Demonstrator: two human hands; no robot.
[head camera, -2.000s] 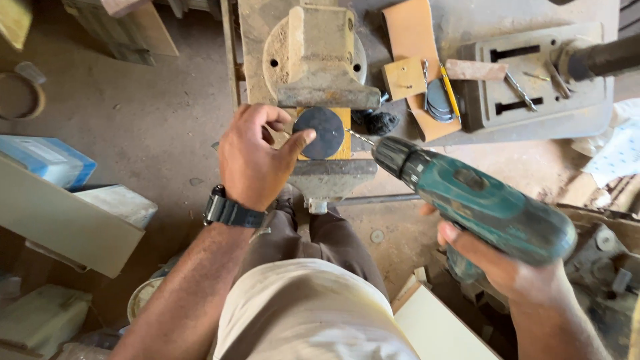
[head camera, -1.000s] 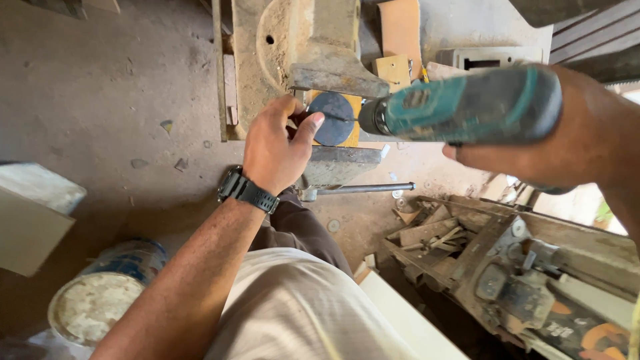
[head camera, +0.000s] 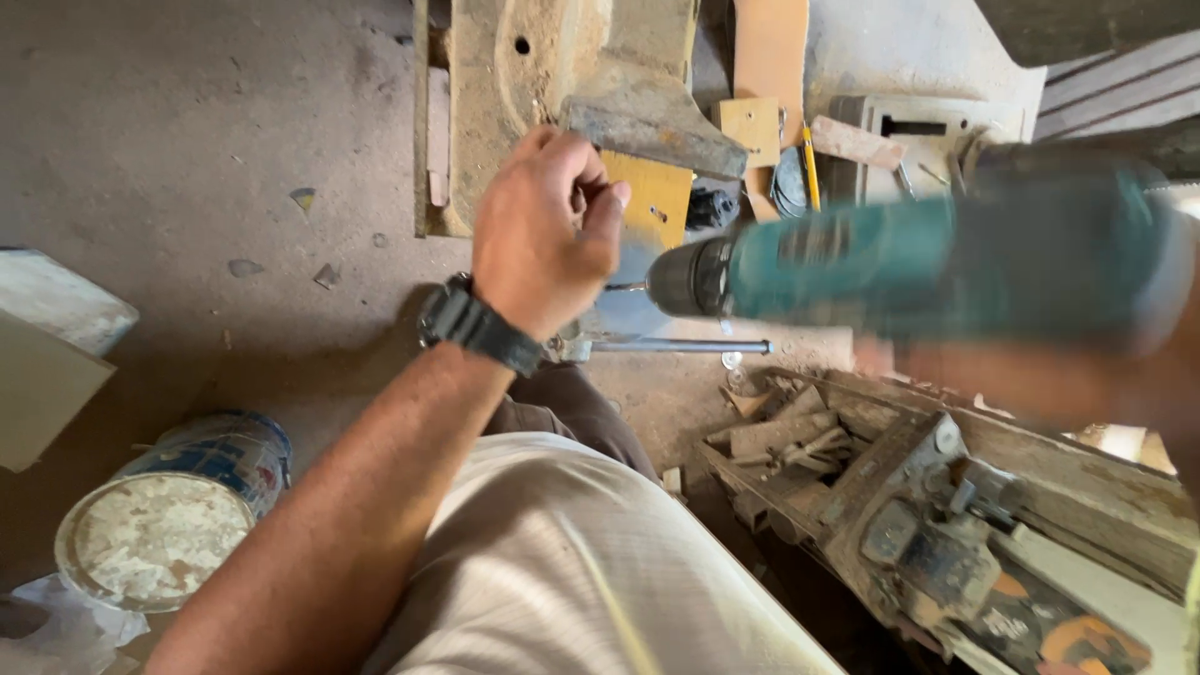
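My left hand (head camera: 548, 234), with a black watch on its wrist, is curled over the left edge of a yellow wooden block (head camera: 656, 192). Whether anything sits between its fingers is hidden. The block has small holes and lies by the metal jaw of a bench vise (head camera: 656, 136). My right hand (head camera: 1012, 380), blurred, holds a teal and black cordless drill (head camera: 844, 258) from the right. The drill's bit (head camera: 626, 287) points left, below the block and close to my left hand. A blurred grey surface (head camera: 647, 267) shows behind the bit; what it is, I cannot tell.
Beyond the block are a small drilled wooden piece (head camera: 750, 129), grey discs (head camera: 789, 183), a yellow pencil (head camera: 811, 169) and a machine base (head camera: 994, 117). The vise handle (head camera: 684, 347) sticks out right. A wooden box of scraps (head camera: 797, 441) is lower right, a paint bucket (head camera: 159, 539) lower left.
The dark disc that my left hand held against the yellow block is off it, and the block's holes show. The drill has moved down from the block.
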